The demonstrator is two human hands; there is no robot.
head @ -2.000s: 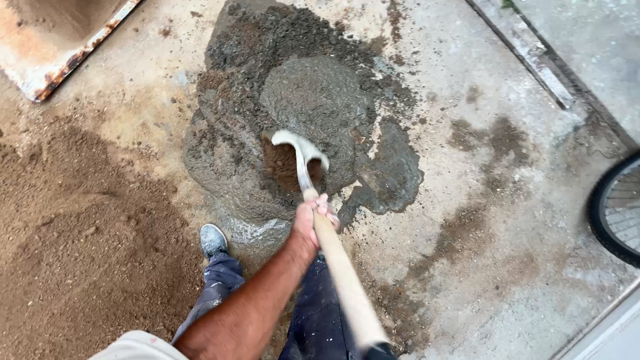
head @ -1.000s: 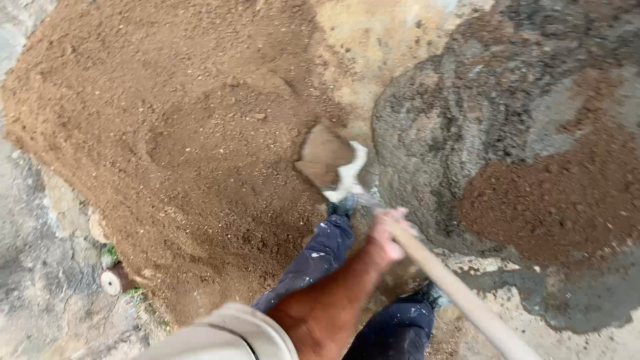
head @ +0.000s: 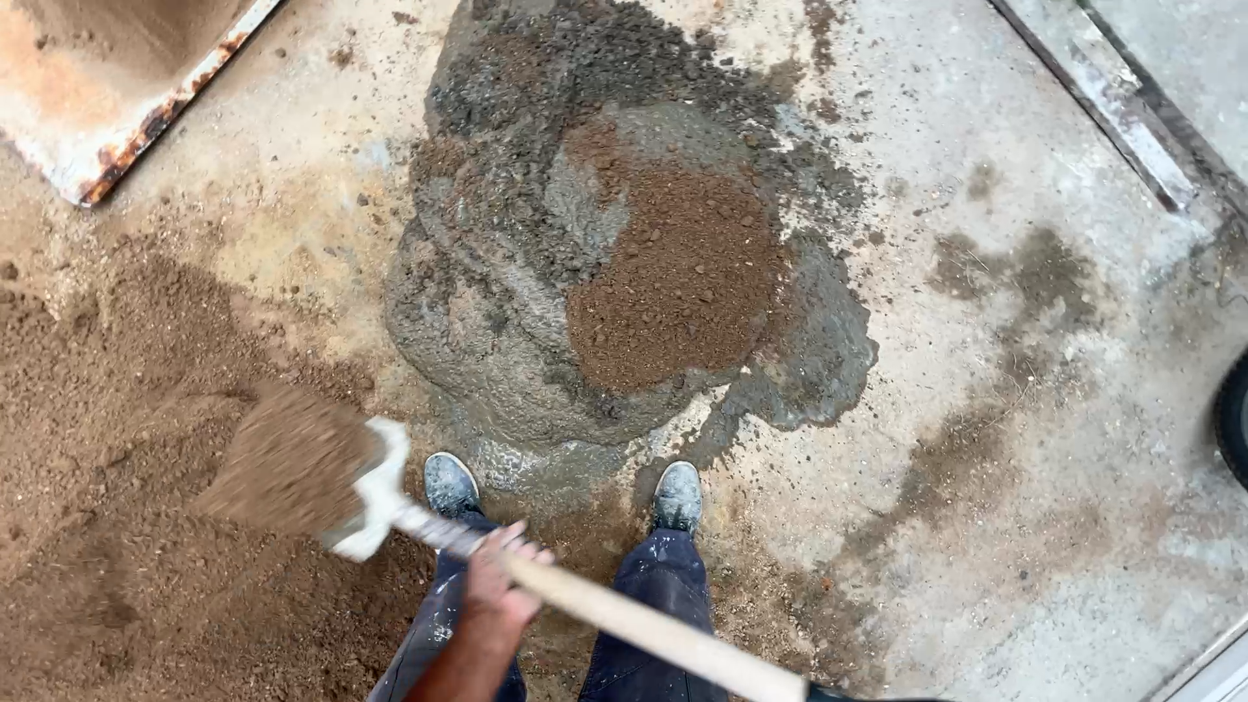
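My left hand (head: 505,573) is closed around the lower part of a shovel's wooden handle (head: 663,629), just behind the metal socket. The shovel's blade (head: 375,492) carries a heaped load of brown sand (head: 292,458), slightly blurred, over the sand pile (head: 127,390) at the left. A black grip shows at the handle's far end, by the bottom edge. My right hand is out of view. Ahead of my feet lies a mound of wet grey mortar (head: 487,322) with reddish-brown sand (head: 682,273) on its middle.
My shoes (head: 677,497) stand at the mortar's near edge. A rusty-edged metal tray (head: 161,112) holding sand is at the upper left. A long metal bar (head: 1121,127) lies at the upper right, and part of a black tire (head: 1234,419) shows at the right edge.
Two seconds ago the shovel was over the mortar; one second ago its blade was at the sand pile. More brown sand lies on the mortar than in the earliest frame. The view has swung back right.
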